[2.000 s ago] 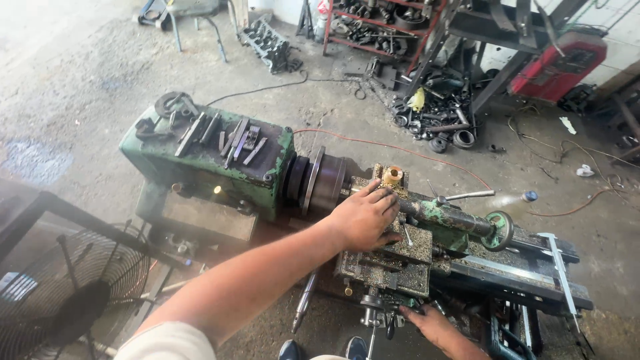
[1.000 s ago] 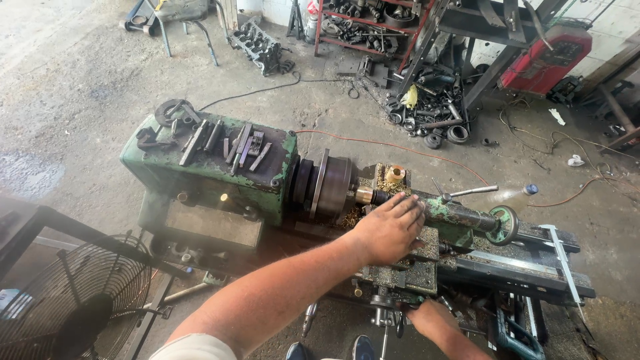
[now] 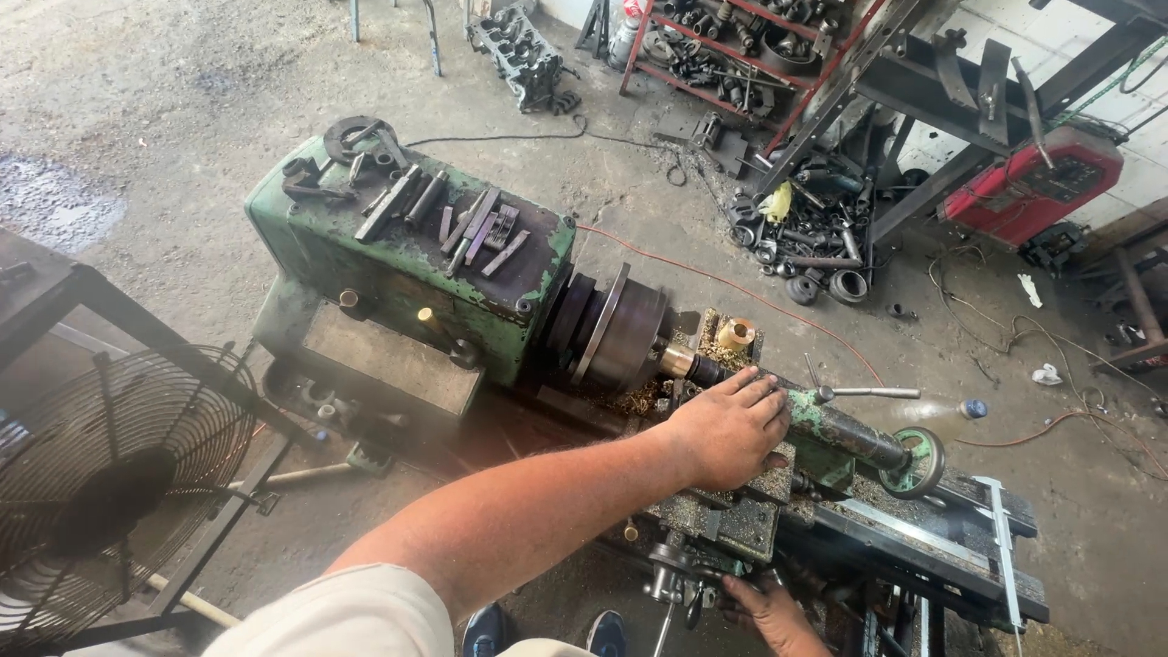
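A green metal lathe lies across the view, its headstock (image 3: pixel 411 246) at left and the round chuck (image 3: pixel 625 333) at the middle. A brass workpiece (image 3: pixel 677 359) sits between the chuck and the dark tailstock end. My left hand (image 3: pixel 735 429) rests over the tool post area beside the tailstock (image 3: pixel 844 433); what lies under its palm is hidden. Low in the view, my right hand (image 3: pixel 766 610) is at the carriage handwheel (image 3: pixel 672 570), its fingers partly hidden. A brass bushing (image 3: pixel 735 334) stands on the cross slide's far end among metal chips.
Tool bits (image 3: pixel 479 228) lie on the headstock. A caliper (image 3: pixel 1002 547) rests across the bed's right end. A caged fan (image 3: pixel 119 493) stands at left. Behind are a heap of metal parts (image 3: pixel 812 237), a red machine (image 3: pixel 1031 187) and a plastic bottle (image 3: pixel 922 418).
My left hand has moved right, away from the chuck, uncovering the brass workpiece. My right hand stays low by the carriage.
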